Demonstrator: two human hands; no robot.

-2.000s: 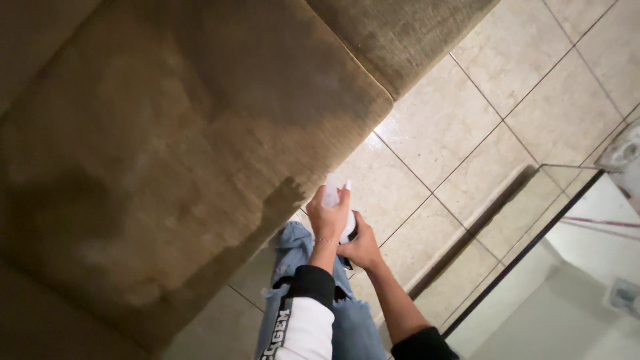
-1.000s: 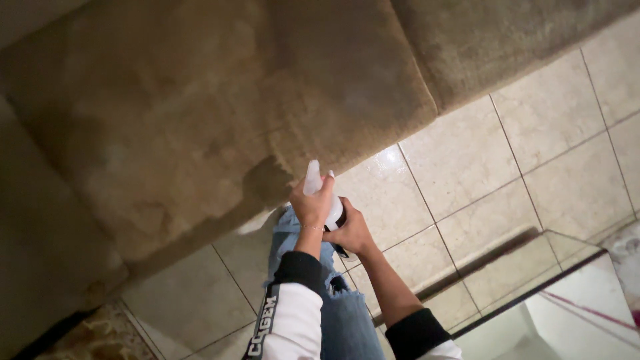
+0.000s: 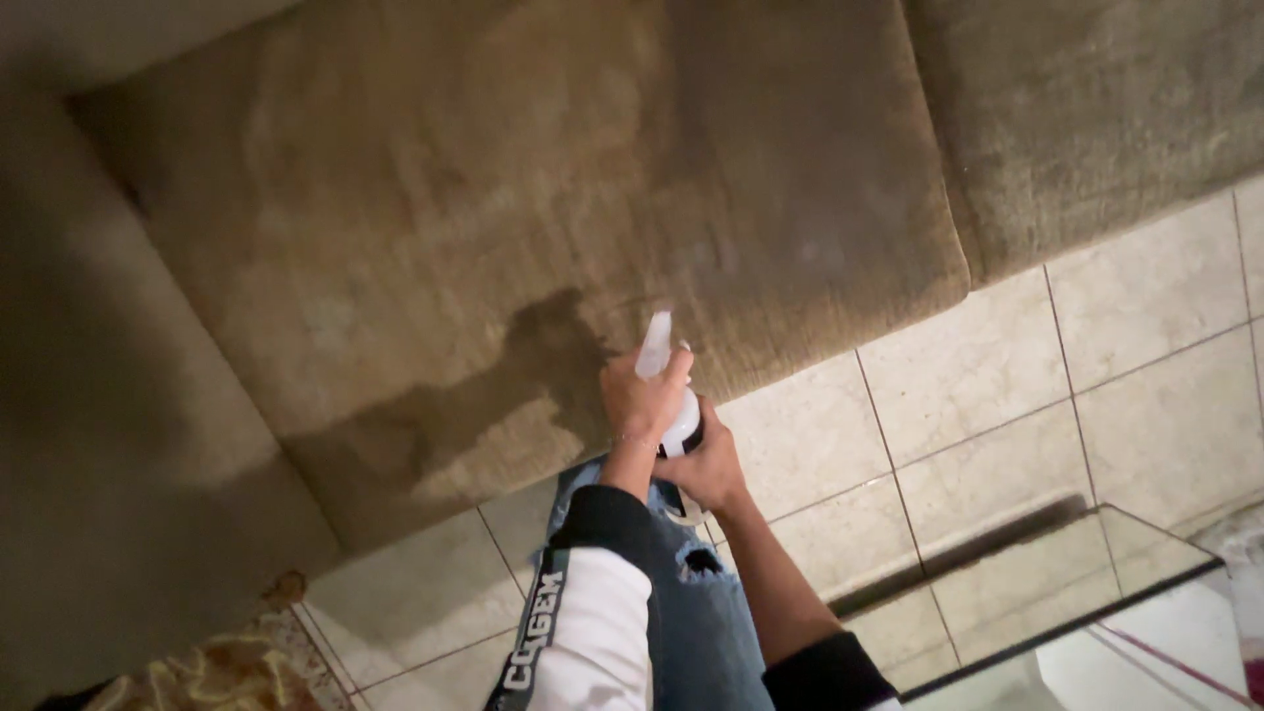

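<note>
A white spray bottle (image 3: 681,425) with a translucent spray head is held at the front edge of a brown fabric sofa cushion (image 3: 474,197). My left hand (image 3: 642,395) is closed around its neck and trigger, with the nozzle pointing over the cushion. Lower down, my right hand (image 3: 709,459) grips the bottle's body, which shows a dark band. The rest of the bottle is partly hidden by my hands. Dark patches and shadows lie on the cushion.
A second sofa cushion (image 3: 1096,109) adjoins at the upper right, and the sofa's arm (image 3: 128,326) is at the left. Tiled floor (image 3: 968,385) runs in front. A glass-topped table (image 3: 1066,632) stands at the lower right; a patterned gold-brown cloth (image 3: 217,671) lies at the lower left.
The view has swung left along the sofa. Both hands keep hold of the spray bottle, and its head now overlaps the cushion, where two seconds ago it showed against the floor.
</note>
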